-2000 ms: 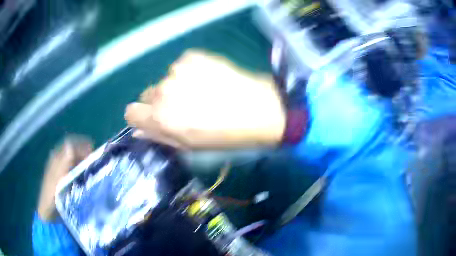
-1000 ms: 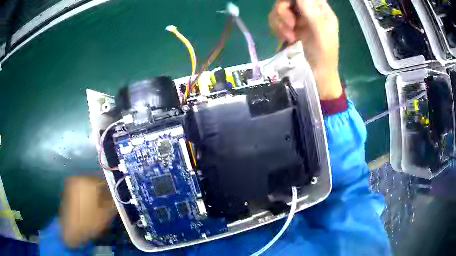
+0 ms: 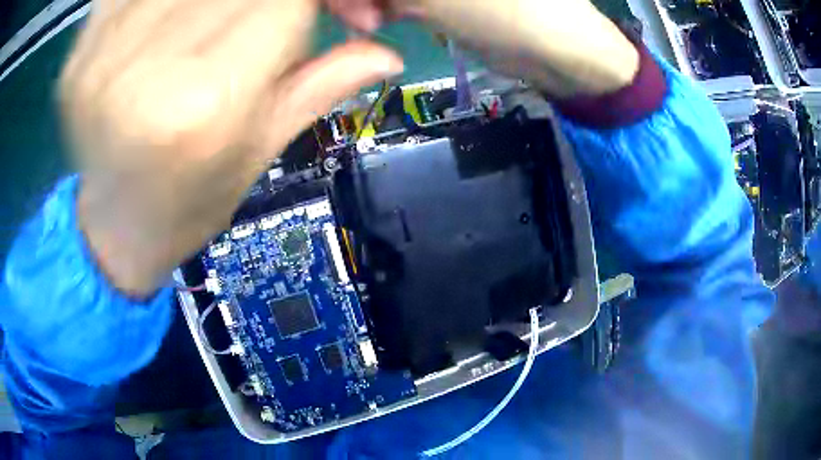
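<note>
An open white-grey lower housing (image 3: 583, 269) lies in front of me. The blue main board (image 3: 293, 314) is at its left and a large flat black cover (image 3: 441, 243) beside it. The power board (image 3: 416, 106) shows along the far side. My left hand (image 3: 189, 117), large and blurred, is over the far left corner and hides it. My right hand (image 3: 504, 36) reaches over the far side, its fingers near the top edge. What either hand holds cannot be seen. A white cable (image 3: 504, 404) trails from the near edge.
Waiting units (image 3: 774, 171) in white housings stand at the right. A green bench mat (image 3: 31, 144) with white edging lies at the far left. A small pale strip (image 3: 618, 287) shows just right of the housing.
My left hand has moved from the housing's left side up over its far left corner. My right hand has moved left across the far side. The loose wires there are now mostly covered.
</note>
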